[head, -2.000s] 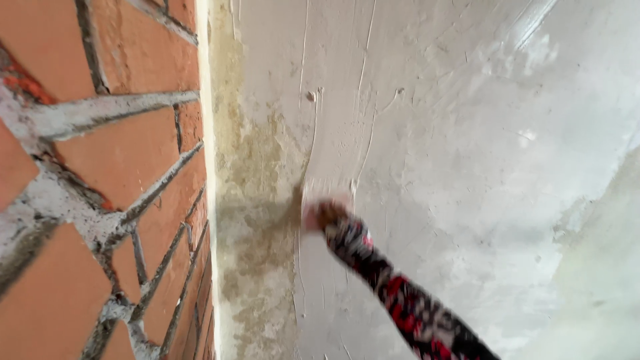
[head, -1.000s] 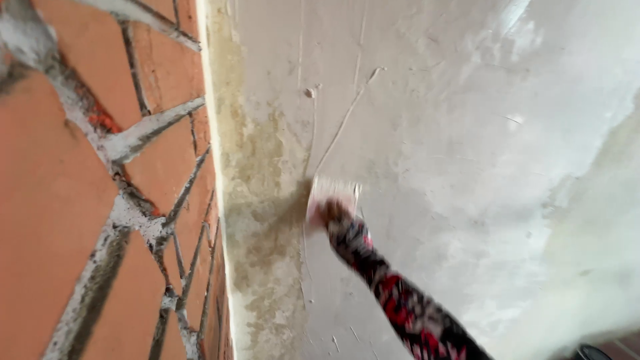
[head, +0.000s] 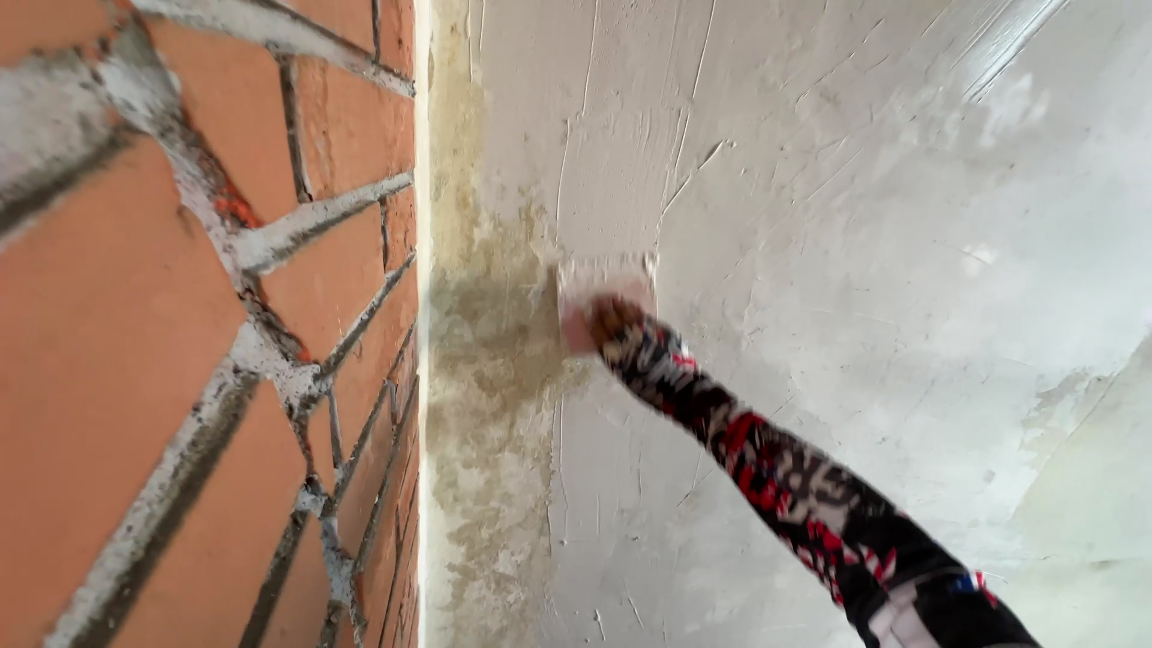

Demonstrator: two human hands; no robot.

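Observation:
My right hand (head: 615,320), in a black, red and white patterned sleeve, is closed on a wide, flat plastering blade (head: 605,279). The blade lies against the wall surface, and wet plaster shows along its upper edge. Above it runs a smooth band of plaster (head: 616,189) with thin raised ridges at its sides. To its left is a rough, yellowish strip of uncoated or thinly coated wall (head: 490,360). The hand is blurred, so the blade's handle cannot be made out. My left hand is out of view.
A wall of orange bricks (head: 225,378) with rough grey mortar joints stands close on the left and meets the plastered wall (head: 855,270) at a pale vertical corner strip (head: 423,405). Lighter, patchy plaster spreads to the right.
The blade remains pressed to the wall in my right hand. The long slanting ridge above it, seen a second ago, is now shorter, with a smoothed band beside it.

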